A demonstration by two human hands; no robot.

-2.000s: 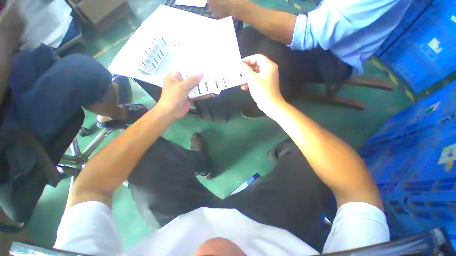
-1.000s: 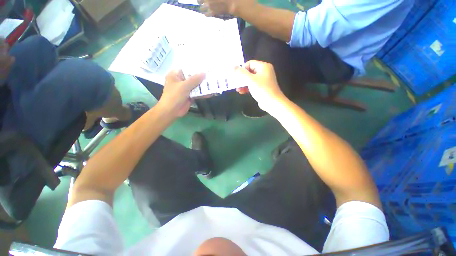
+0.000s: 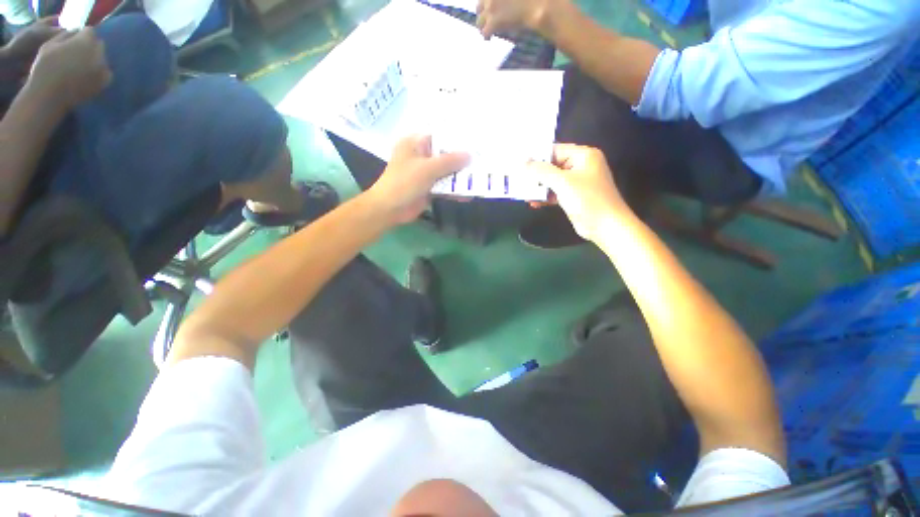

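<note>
A white printed sheet (image 3: 499, 116) is held flat in front of me, with a row of short dark marks along its near edge. My left hand (image 3: 412, 180) grips its near left corner, thumb on top. My right hand (image 3: 585, 190) grips its near right corner. Beyond and to the left, a pile of white sheets (image 3: 338, 76) lies on a dark ribbed support (image 3: 530, 50), with a greyish printed block on top. The held sheet overlaps the view of the pile.
A person in a light blue shirt (image 3: 797, 71) sits at the upper right, beside blue crates (image 3: 847, 353). Another in dark blue trousers (image 3: 202, 131) sits left on a wheeled chair (image 3: 187, 268). A blue-and-white pen (image 3: 507, 378) shows low between my legs.
The view has shifted, so most things sit lower and further right. The held sheet now stands apart from the pile's outline, still between both hands.
</note>
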